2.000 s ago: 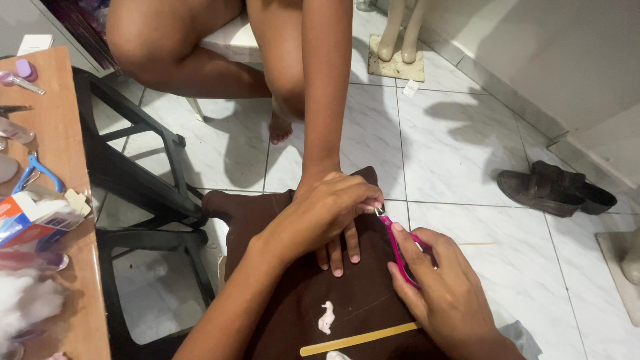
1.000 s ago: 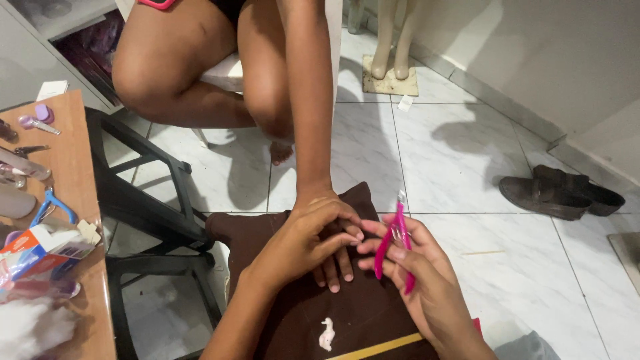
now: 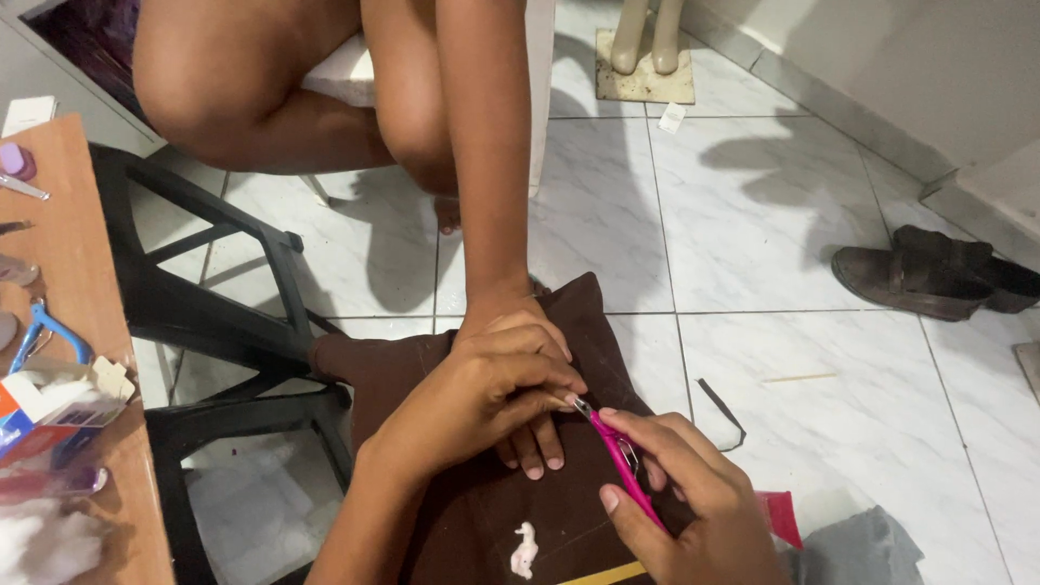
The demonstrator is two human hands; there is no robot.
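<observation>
My left hand is closed on a finger of another person's hand, which rests palm down on a brown cushion. My right hand holds pink-handled cuticle nippers. Their metal jaws are at the tip of the held finger, beside my left fingertips; whether they touch the skin cannot be told. A small crumpled white piece and a yellow strip lie on the cushion below the hands.
At left, a wooden table bears blue-handled nippers, cotton and small bottles. Black plastic stools stand beside it. Dark shoes lie on the tiled floor at right. The other person's knees are ahead.
One second ago the nippers pointed upward, away from the finger, in my right hand; now their jaws are at the fingertip. My left hand stays on the other person's hand.
</observation>
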